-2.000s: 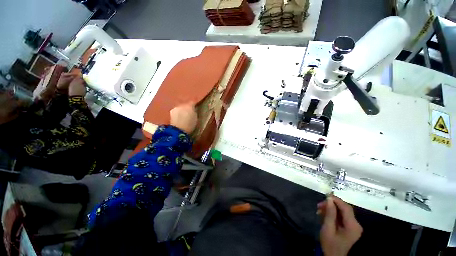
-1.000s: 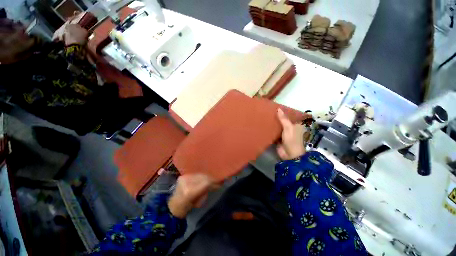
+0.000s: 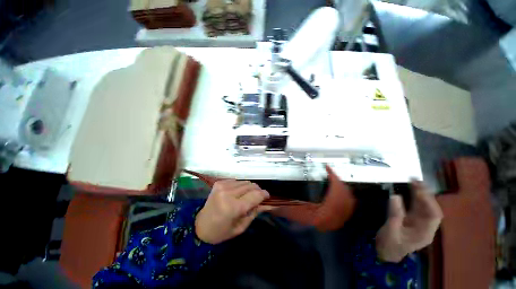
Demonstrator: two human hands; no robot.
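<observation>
A rust-red cut panel (image 3: 335,204) is in front of the machine table's front edge, seen nearly edge-on, its right end curved and blurred. My left hand (image 3: 231,209) is closed on the panel's left part. My right hand (image 3: 408,221) is to the right of the panel, apart from it, fingers spread and blurred, with nothing seen in it. The white sewing machine (image 3: 308,48), with its dark feed area (image 3: 275,121), stands behind the panel. The panel does not lie on the machine.
A stack with a beige top sheet (image 3: 121,121) and rust edges lies tied on the white table (image 3: 215,62) at left. Rust panels hang lower left (image 3: 90,237) and lie at right (image 3: 467,226). Another machine (image 3: 48,113) is far left. Bundles (image 3: 164,14) sit behind.
The view has turned right. My left hand has brought the panel from beside the stack to the machine's front edge. My right hand has let go of the panel and moved right.
</observation>
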